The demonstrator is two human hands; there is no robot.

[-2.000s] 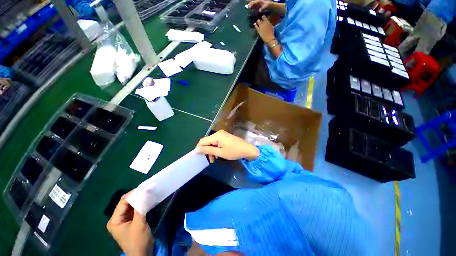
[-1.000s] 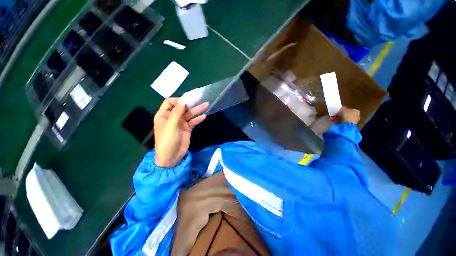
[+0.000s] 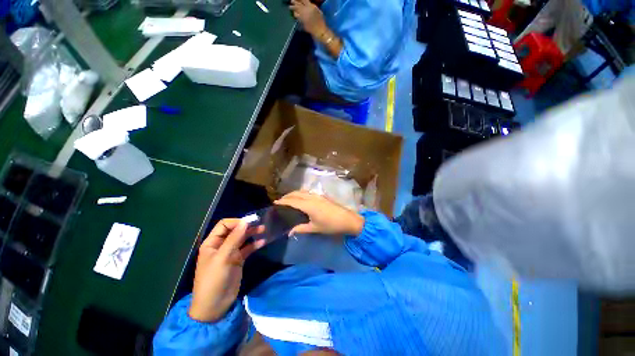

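Observation:
My left hand (image 3: 223, 261) and my right hand (image 3: 322, 213) hold a thin, see-through film (image 3: 277, 224) between them, just off the bench's front edge. It looks dark against what lies behind it. A small white tab shows at my left fingertips. A black phone or display unit (image 3: 111, 330) lies on the green bench at the lower left. A white printed card (image 3: 117, 250) and a small white stick (image 3: 111, 200) lie beyond it.
An open carton (image 3: 379, 149) with crumpled film stands beyond my hands. A white bottle (image 3: 127, 163) with wipes and a blister tray (image 3: 31, 215) are at left. A person's blue sleeve (image 3: 369, 42) is beyond. A large blurred grey-white shape (image 3: 550, 195) fills the right.
The long white strip is gone from my right hand, which has come back from over the carton to the film. A blurred grey-white shape has appeared at right. The view has shifted.

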